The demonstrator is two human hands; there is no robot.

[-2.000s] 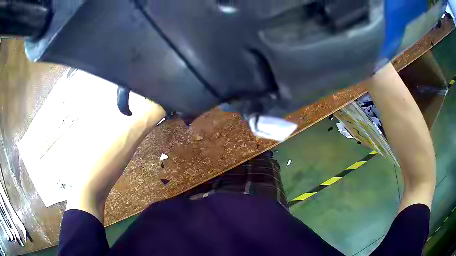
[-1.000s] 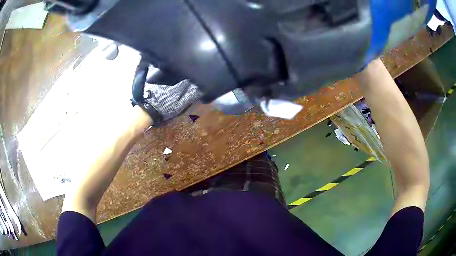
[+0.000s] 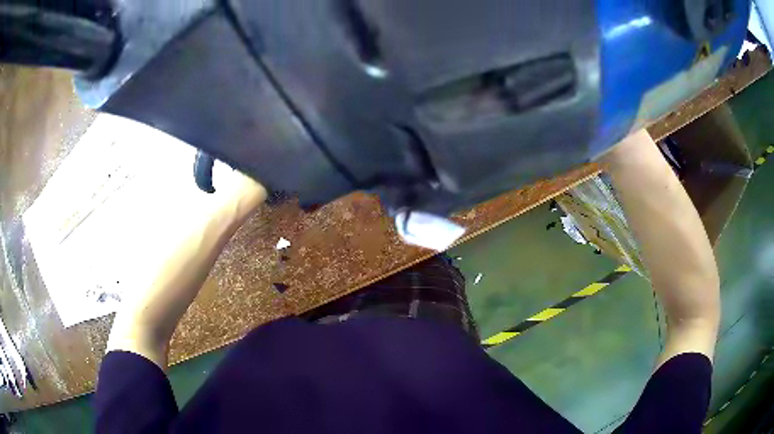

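The dark grey and blue cloth cutter [image 3: 339,93] fills the top of the view. Its base and blade are hidden. The white paper marker [image 3: 93,212] lies on the table at the left, partly under the cutter and my left forearm. My left forearm reaches up to the cutter's lower left edge; the hand is hidden behind the motor body. My right forearm reaches up behind the blue part at the right, and that hand is hidden too. A small white piece [image 3: 429,230] hangs at the cutter's lower edge.
The brown wooden table [image 3: 339,254] runs diagonally, with small white and dark scraps on it. A brown carton [image 3: 717,169] and a clear plastic-like bag [image 3: 598,216] are beyond its edge at the right. Yellow-black tape [image 3: 556,307] marks the green floor.
The cutter's body has moved lower in view and now hides my gloved left hand, which showed one second ago. More of its blue part shows. Both forearms have shifted slightly.
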